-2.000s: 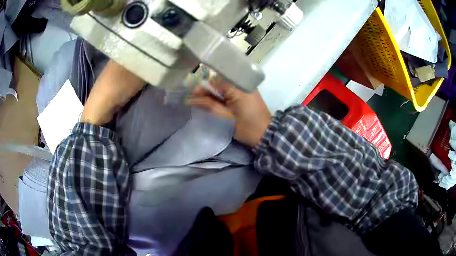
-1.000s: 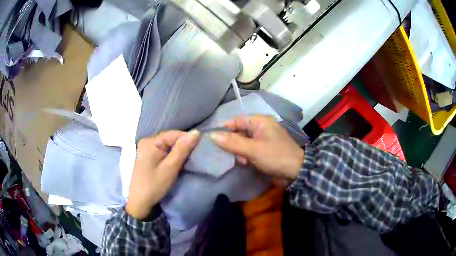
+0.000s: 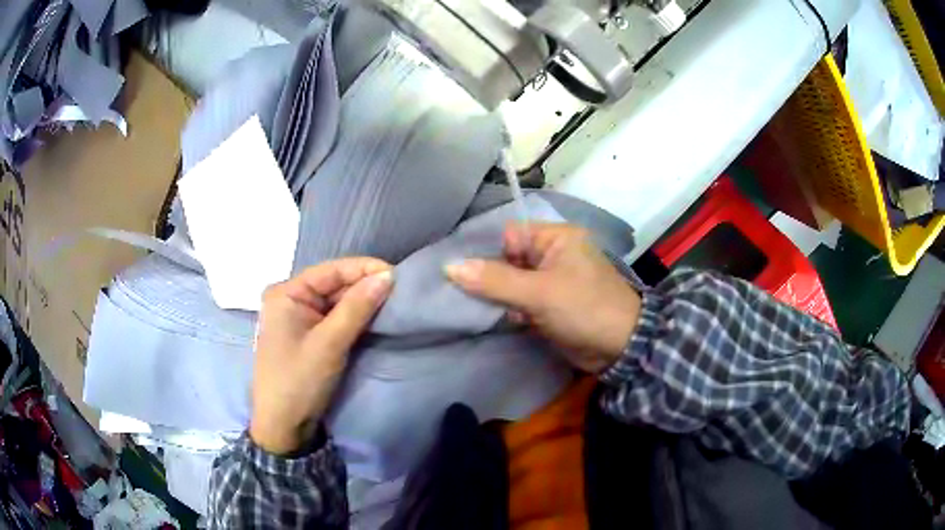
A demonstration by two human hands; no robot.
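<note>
A grey cut piece [image 3: 440, 271] lies over the lap between my hands, on top of other grey layers. My left hand [image 3: 316, 336] has thumb and index finger pinched at its left edge. My right hand [image 3: 554, 290] has the thumb on its upper face and the fingers at its far edge, partly hidden. A thick fanned bundle of grey cut pieces [image 3: 389, 155] lies beyond my hands, with a white tie strip [image 3: 511, 171] at its right. A flat white paper piece [image 3: 240, 212] lies on the bundle at the left.
The sewing machine head [image 3: 487, 41] stands at the top on the white table [image 3: 705, 119]. Brown cardboard [image 3: 98, 197] and another grey bundle [image 3: 171, 342] are on the left. A red stool [image 3: 772, 259] and a yellow basket [image 3: 860, 155] are on the right.
My hands have come from under the machine head to above the lap. Since one second ago they have moved slightly apart, and the small angular grey piece between them no longer shows.
</note>
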